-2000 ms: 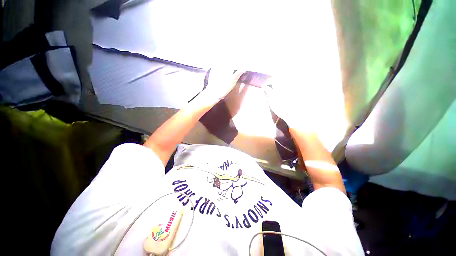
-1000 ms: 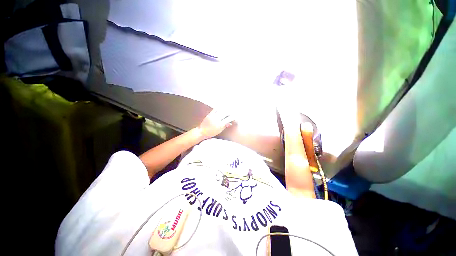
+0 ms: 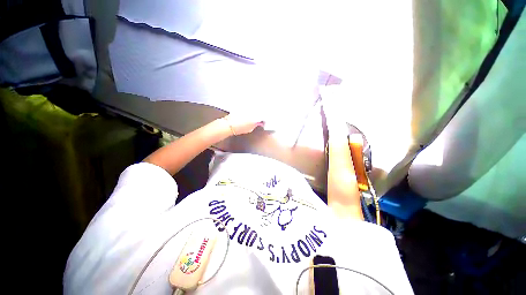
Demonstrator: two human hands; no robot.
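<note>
A pale blue-grey garment panel (image 3: 156, 68) lies on the pressing table, with a thin dark band (image 3: 186, 39) running across it. A small purple-dark piece (image 3: 330, 79) shows in the glare ahead of my right arm. My left hand (image 3: 247, 126) is low over the table's near part, with a small dark spot at its fingertips; whether it holds cloth is unclear. My right hand (image 3: 333, 106) reaches forward and is washed out by glare, so its fingers and grip cannot be made out. The steam iron's orange handle (image 3: 358, 157) is just right of my right forearm.
Pale cloth with dark bands (image 3: 75, 49) hangs at the table's left edge (image 3: 112, 106). Yellow cloth (image 3: 40, 124) is below left. A yellow-tan cable (image 3: 376, 201) trails from the iron near a blue object (image 3: 402, 205). Green-white sheeting (image 3: 461, 138) borders the right side.
My hands were together at the purple-dark piece; my left hand has since drawn back towards me. The iron has come into view beside my right forearm. The dark patches at the near edge no longer show.
</note>
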